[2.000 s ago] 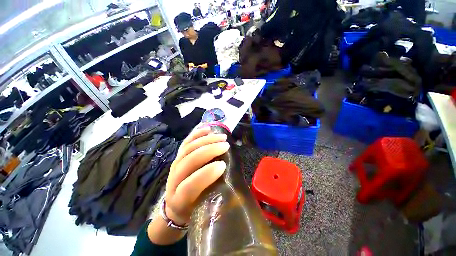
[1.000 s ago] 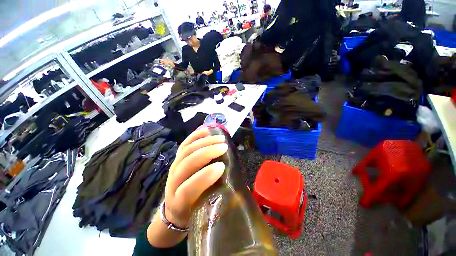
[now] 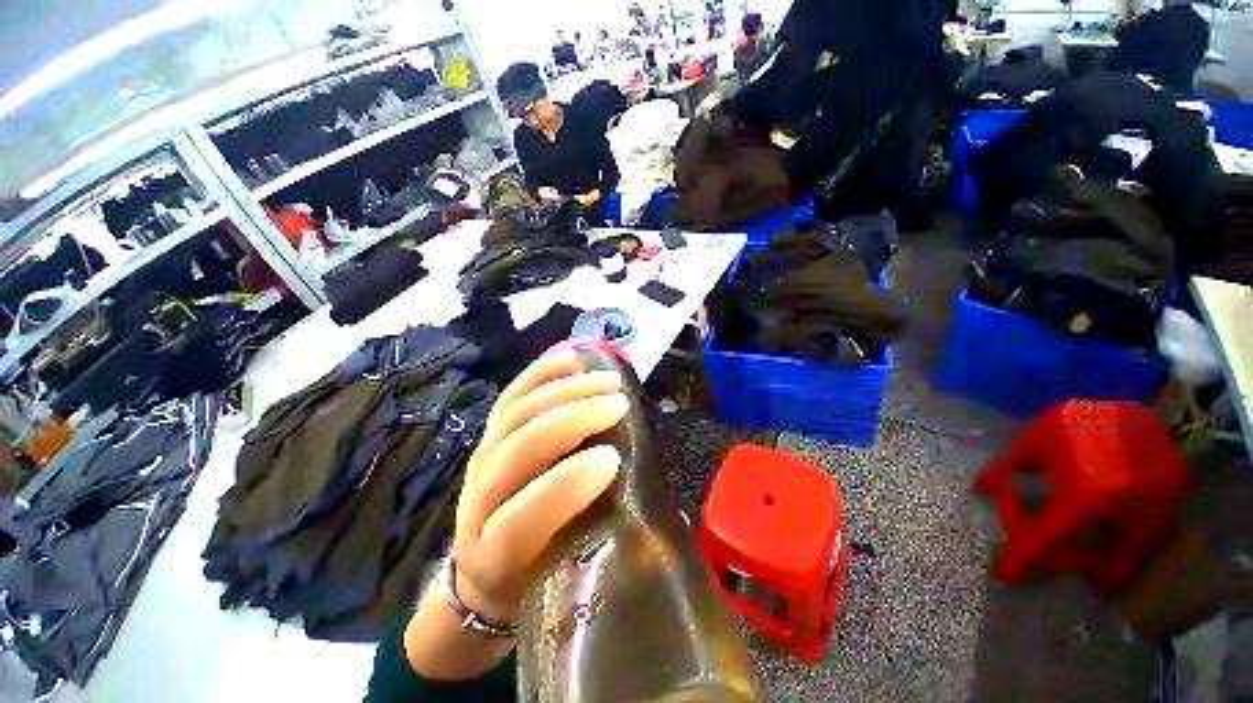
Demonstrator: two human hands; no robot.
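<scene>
A clear bottle with brownish contents (image 3: 639,591) stands large and close in the lower middle of the view. Its neck is upward, with a pink-red ring near the top, and its base is cut off by the bottom edge. My left hand (image 3: 543,481) is wrapped around the bottle's neck and shoulder from the left, with a bracelet on the wrist and a dark green sleeve below. My right hand is not in view. The small bluish button bowl (image 3: 602,327) sits on the table edge just beyond the bottle's neck.
A garment pile (image 3: 344,481) lies on the white table (image 3: 227,646). A smartphone (image 3: 662,293) lies beyond. A red stool (image 3: 772,505) and another (image 3: 1086,460) stand right. Blue crates (image 3: 797,396) hold garments. A person (image 3: 566,151) is at the table's far end; shelves stand left.
The view has shifted slightly, so the table, stools and crates sit a little lower and farther right. The bottle stays in my left hand. The far person's arm has come back from the shelf.
</scene>
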